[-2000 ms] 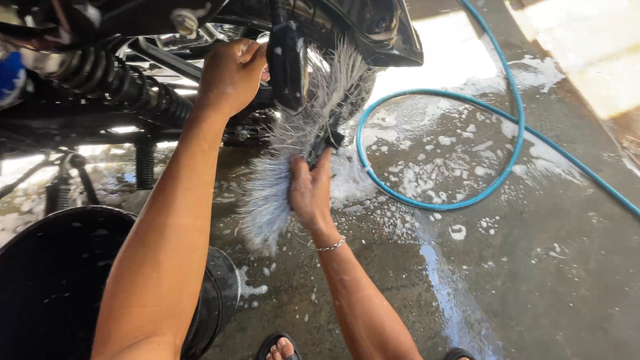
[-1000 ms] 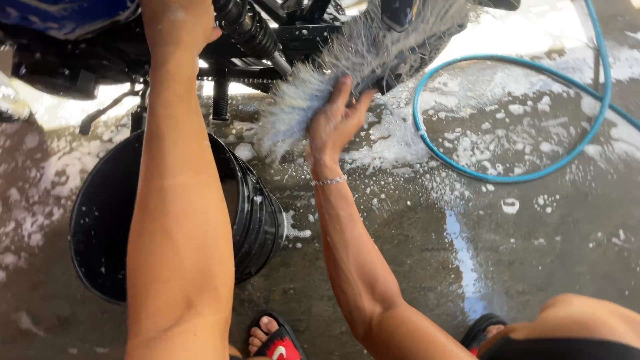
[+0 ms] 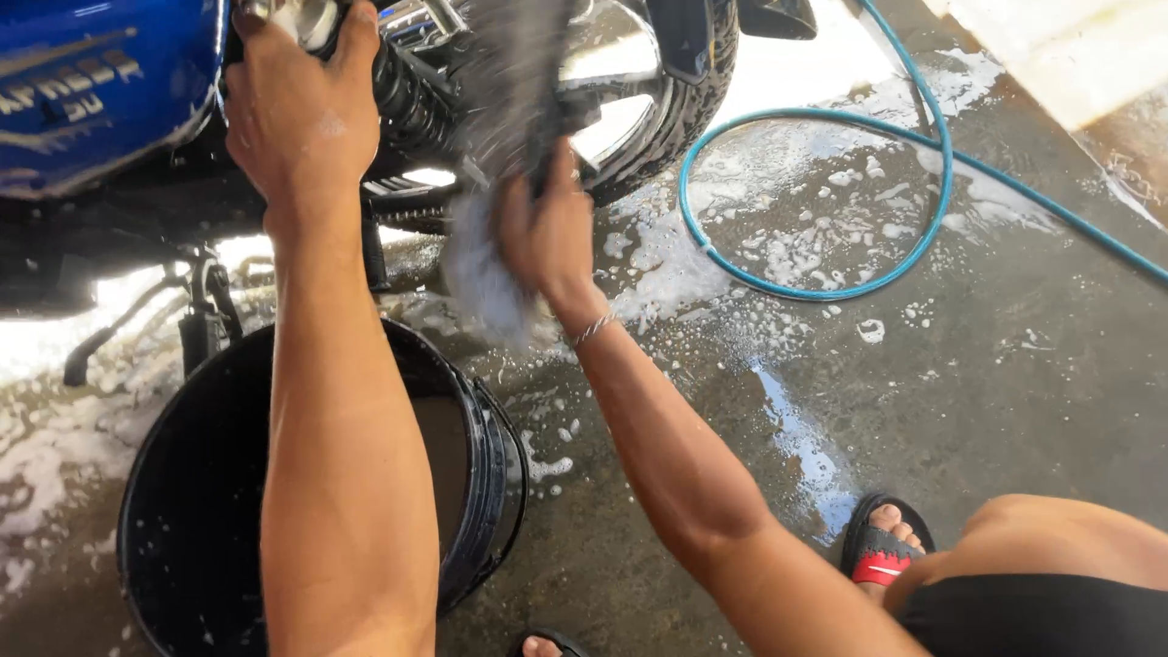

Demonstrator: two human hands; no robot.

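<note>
My left hand (image 3: 306,119) is at the upper left, its fingers around a metal part of the motorcycle beside the blue side panel (image 3: 100,82). My right hand (image 3: 547,219) grips the dark handle of a bristly grey-white brush (image 3: 497,109), which is blurred and lies in front of the rear wheel. The spoked part and the tyre (image 3: 716,91) show behind it, streaked with suds. A black coil shock absorber (image 3: 411,96) sits between my two hands. What exactly the left fingertips touch is partly hidden.
Below my left forearm stands a black bucket (image 3: 196,484) holding murky water. A looped blue hose (image 3: 821,294) lies on the wet, foam-spotted concrete floor (image 3: 1004,411) at the right. The motorcycle's stand (image 3: 214,301) reaches down behind the bucket. My sandalled foot (image 3: 885,547) is at the lower right.
The brush has swung from a slanting position to nearly upright, still in my right hand. The view has shifted, bringing the blue panel into sight.
</note>
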